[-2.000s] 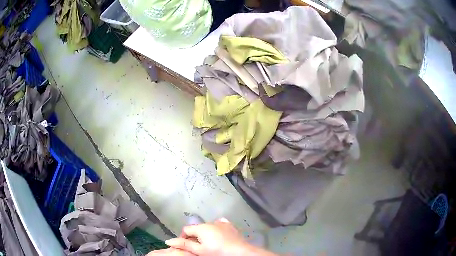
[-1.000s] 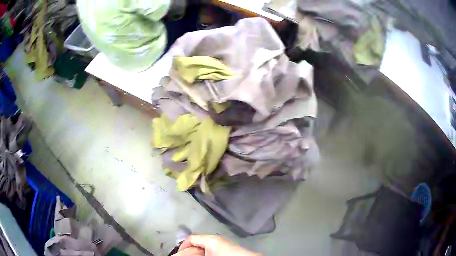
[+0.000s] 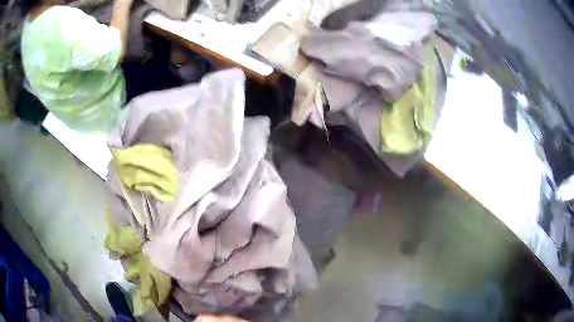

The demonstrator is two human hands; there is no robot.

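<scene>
A large pile of limp grey-brown garment panels (image 3: 214,214) lies in front of me, left of centre, and hangs over the table's end. Olive pieces (image 3: 150,170) lie on its left side. Only a sliver of skin shows at the bottom edge, below the pile. It seems to be my right hand (image 3: 220,318). Its fingers are cut off, and whether it touches the cloth cannot be told. My left hand is not in view.
A person in a light green top (image 3: 75,69) is at the upper left. More grey-brown cloth with an olive piece (image 3: 406,126) overhangs a white, wood-edged table (image 3: 491,151) at the right. A blue crate (image 3: 22,283) stands on the floor, lower left.
The view has turned right, so the pile and the person have shifted left. The right-hand table and its cloth show larger. The hand at the bottom has mostly left the picture.
</scene>
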